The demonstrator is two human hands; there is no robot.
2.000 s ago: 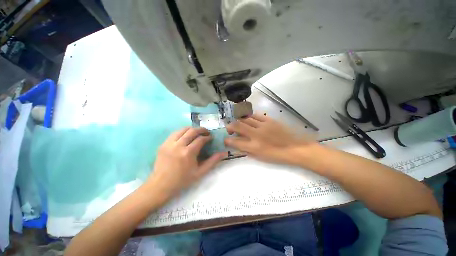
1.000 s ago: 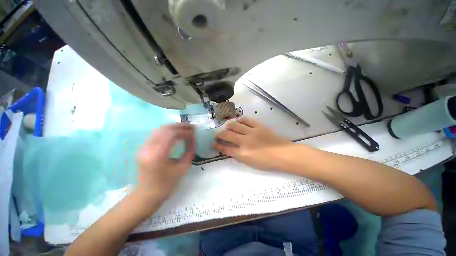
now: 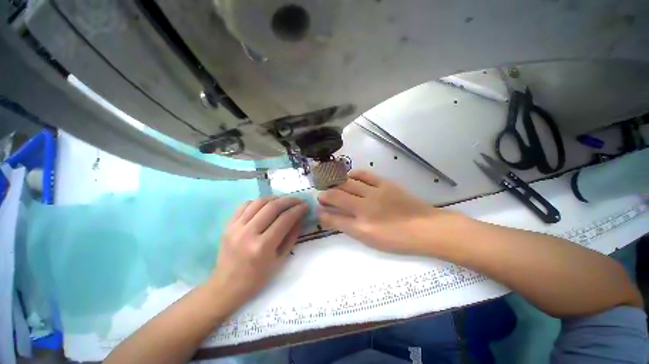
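Observation:
Sheer mint-green fabric [image 3: 181,220] lies spread on the white table left of the needle area and runs under my fingers. My left hand [image 3: 262,231] lies flat on the fabric, fingertips in front of the presser foot [image 3: 302,169]. My right hand [image 3: 377,212] rests beside it, fingertips at the fabric edge just below the ridged knob [image 3: 330,173]. A narrow strip of fabric shows between the two hands. Whether the fingers pinch it or only press it down is hidden. The machine head [image 3: 285,78] fills the top of the view.
Tweezers [image 3: 407,151], a white pen [image 3: 475,89], black scissors [image 3: 528,135] and thread snips [image 3: 519,189] lie right of the needle. A mint thread cone [image 3: 613,179] is at the right edge. A blue basket [image 3: 48,167] stands left. Ruler markings [image 3: 370,291] line the front edge.
My left hand was lifted and blurred a second ago; it is now down on the fabric near the foot. My right hand stays by the knob. The view has shifted, with the machine head looming larger.

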